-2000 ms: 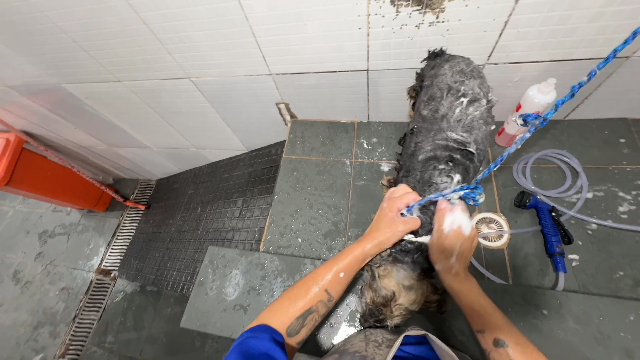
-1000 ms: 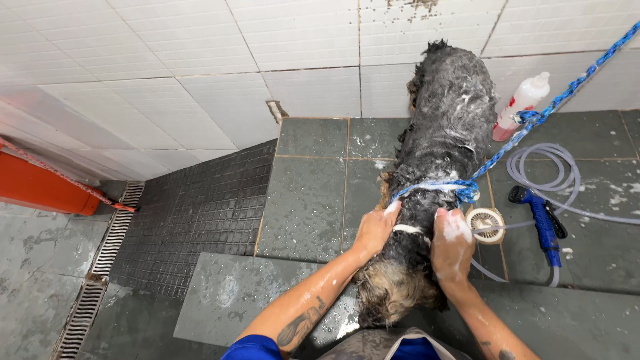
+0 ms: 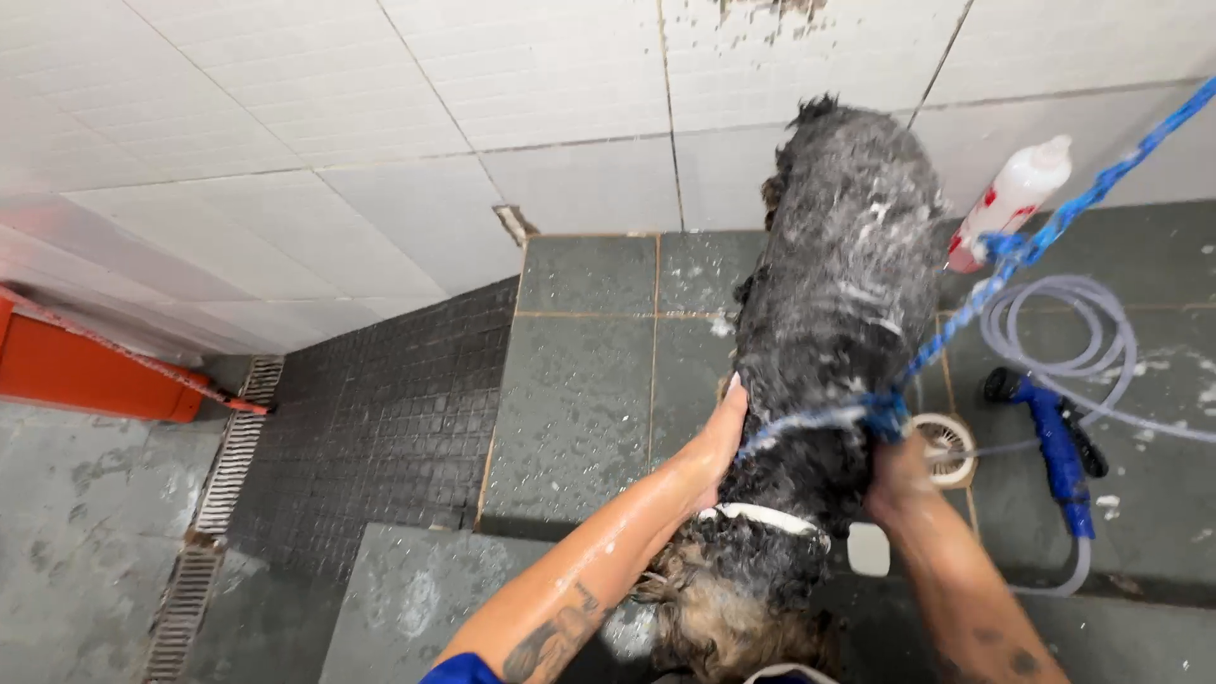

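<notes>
A wet, lathered dog (image 3: 836,275) with dark fur stands on grey tiles, its lighter-furred head toward me. A blue rope (image 3: 1083,195) loops round its neck and shoulders and runs up to the right. Nearer the head it wears a white collar (image 3: 769,518); a pale rounded tag (image 3: 868,549) shows beside it. My left hand (image 3: 720,442) lies against the dog's left-of-view side by the rope loop, fingers partly hidden under the fur. On the other side my right hand (image 3: 898,475) reaches down beside the dog just below the rope knot; its fingers are hidden.
A pink and white bottle (image 3: 1012,199) leans by the wall. On the right lie a coiled clear hose (image 3: 1126,356), a blue spray gun (image 3: 1054,446) and a round drain cover (image 3: 945,451). A step edge crosses below. Far left are an orange object (image 3: 95,361) and a floor grate (image 3: 233,456).
Both hands have moved from the top of the dog's neck down to its sides. The rope loop, earlier between my fingers, now lies across the dog, away from my left fingertips.
</notes>
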